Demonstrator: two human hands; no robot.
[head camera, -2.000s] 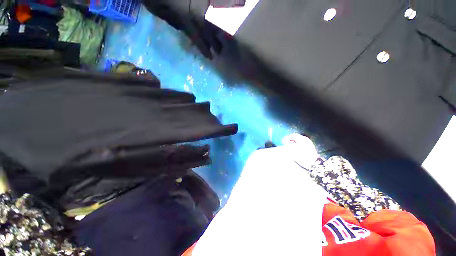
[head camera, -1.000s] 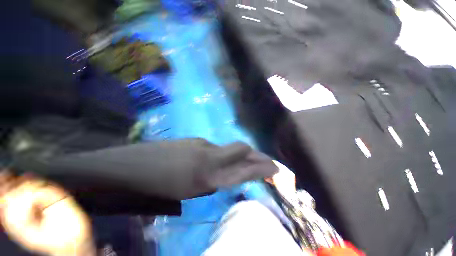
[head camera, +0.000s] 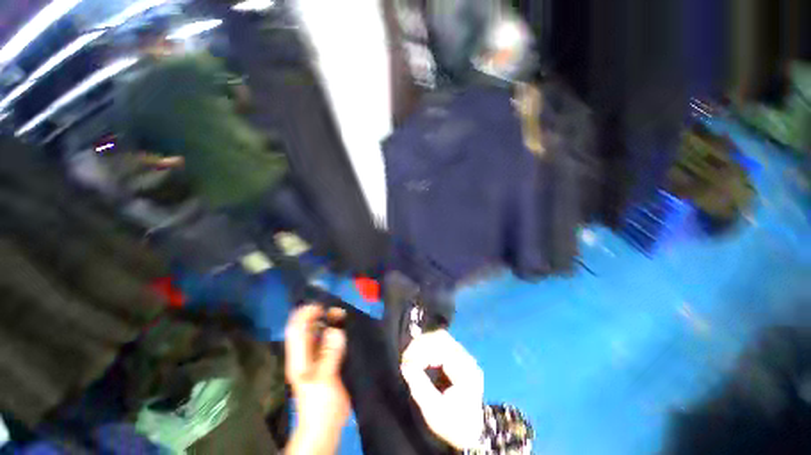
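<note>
The view is blurred. A black garment (head camera: 372, 382) hangs upright between my two hands at the lower middle. My left hand (head camera: 317, 373), bare, is at its left side with the fingers curled around a dark part near its top. My right hand (head camera: 442, 387), overexposed, is at its right side, its fingers curled in a ring and closed on the dark cloth. A patterned sleeve shows below the right hand. The lower part of the garment is cut off by the bottom edge, and blur hides the exact grip points.
Navy garments (head camera: 467, 187) hang ahead. A person in green (head camera: 204, 133) is at upper left. Dark brown garments (head camera: 53, 284) fill the left, with pale green cloth (head camera: 191, 413) below. A white table (head camera: 351, 80) is ahead. A blue crate (head camera: 654, 222) stands on the blue floor (head camera: 551, 329).
The view has swung left, from the coats on the white table to the hanging navy garments. Both hands are now close together, with the black garment hanging between them.
</note>
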